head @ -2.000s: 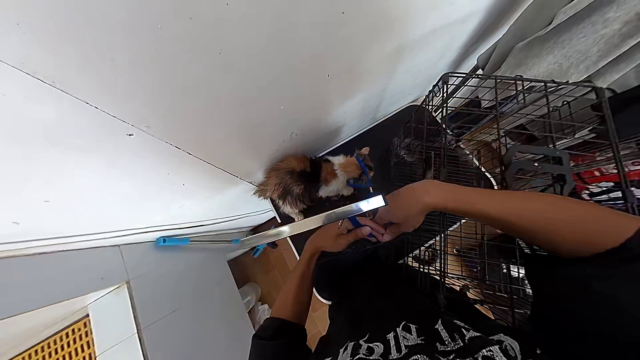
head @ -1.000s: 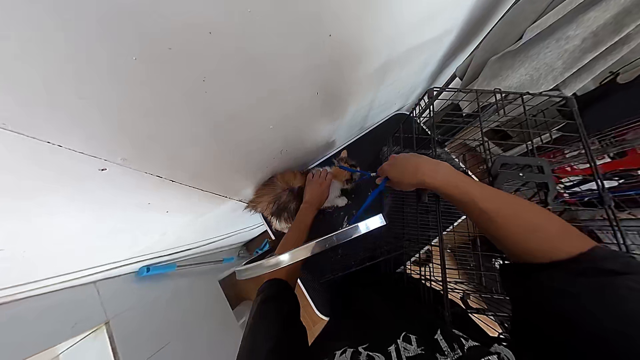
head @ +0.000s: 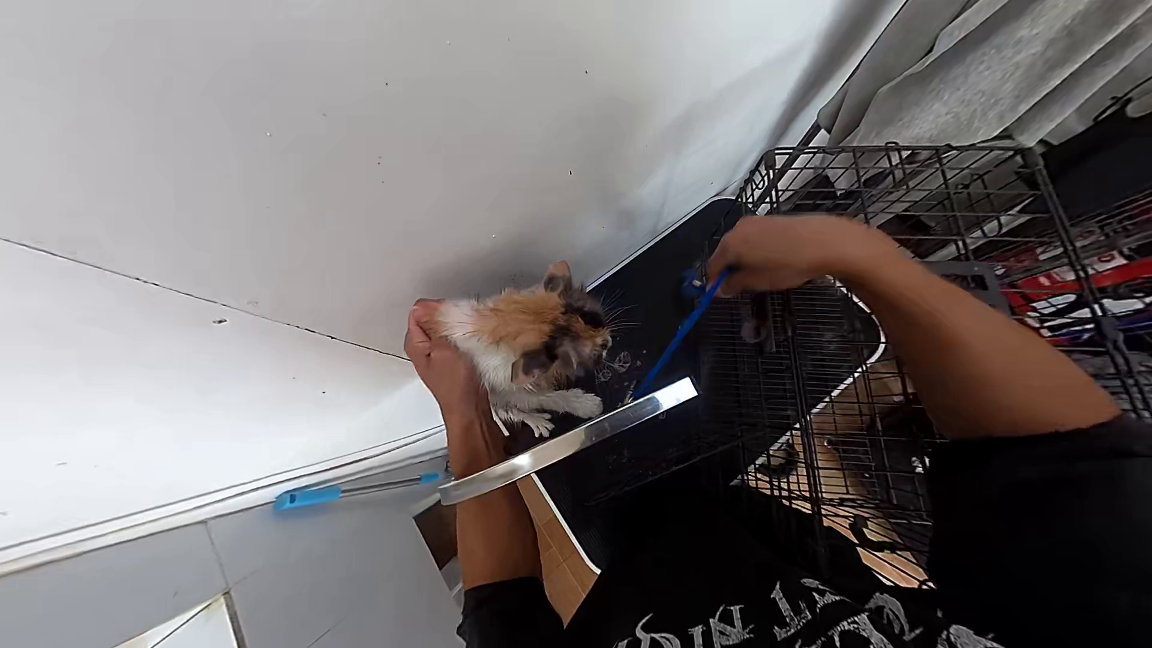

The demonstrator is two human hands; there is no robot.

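A calico cat (head: 531, 337) with orange, white and dark fur faces right on a black-topped table (head: 630, 468). Behind its back end, my left hand (head: 436, 355) grips its body, the fingers partly hidden by fur. My right hand (head: 765, 255), slightly blurred, is closed on a blue strap (head: 679, 337) above the right part of the table. The strap slopes down to the left, toward a curved metal bar (head: 576, 441) that crosses in front of my left forearm. No strap shows around the cat's body.
A black wire cage (head: 810, 360) stands against the right side of the table. White wall (head: 270, 180) lies beyond the cat. A blue-handled tool (head: 310, 498) rests by the wall's base at the lower left. Grey cloth (head: 972, 81) hangs at the upper right.
The blue strap was at the cat's front and is now away from it in my right hand. My left hand has gone from the strap to the cat's back end.
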